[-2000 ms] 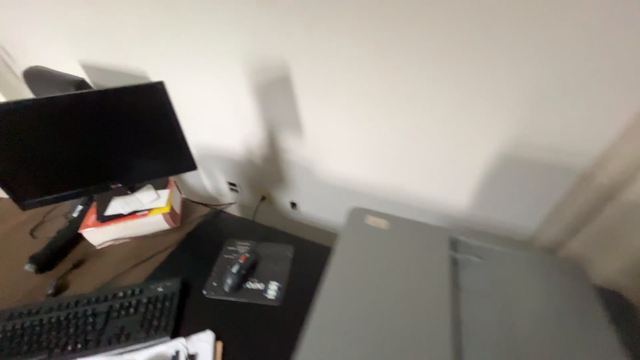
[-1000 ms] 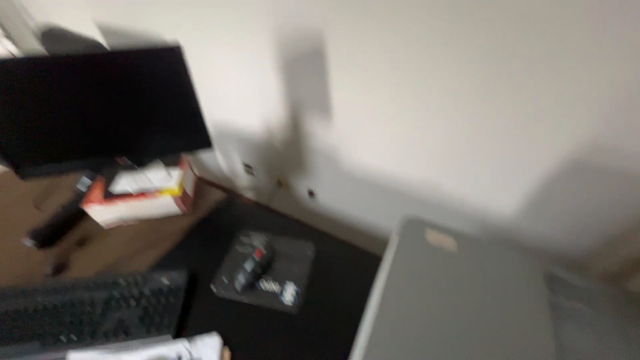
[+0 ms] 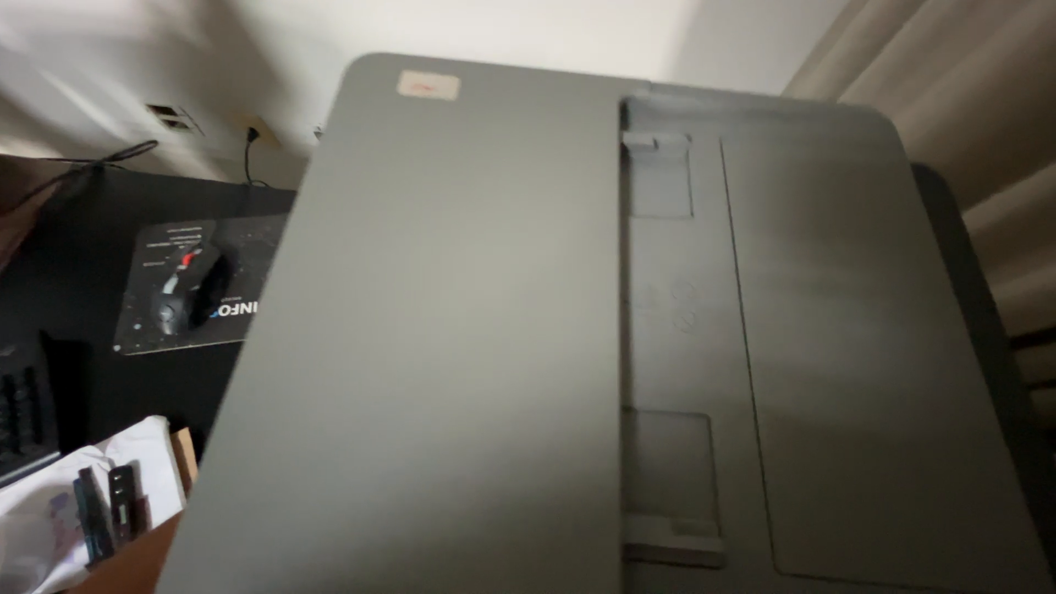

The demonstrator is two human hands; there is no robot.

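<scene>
Neither my left hand nor my right hand shows in the head view. A large grey printer [image 3: 462, 313] with a flat top fills the middle and right of the view. Its document feeder [image 3: 672, 330] has two paper guides, one near the far end and one near the close end. A small pale sticker [image 3: 428, 86] is on its far left corner. Left of the printer, a black computer mouse [image 3: 188, 285] rests on a dark printed mouse pad [image 3: 144, 334], partly hidden by the printer's edge.
A black desk [image 3: 206, 195] lies at the left, with part of a keyboard [image 3: 25, 404] at the edge. White papers [image 3: 153, 445] with dark pen-like items [image 3: 122, 499] are at the lower left. A plug [image 3: 252, 136] is in the wall behind. A beige curtain [image 3: 982, 91] hangs at the right.
The view has swung right and closer to the printer; the monitor and the box under it, seen at the left earlier, are out of view. No object has plainly moved.
</scene>
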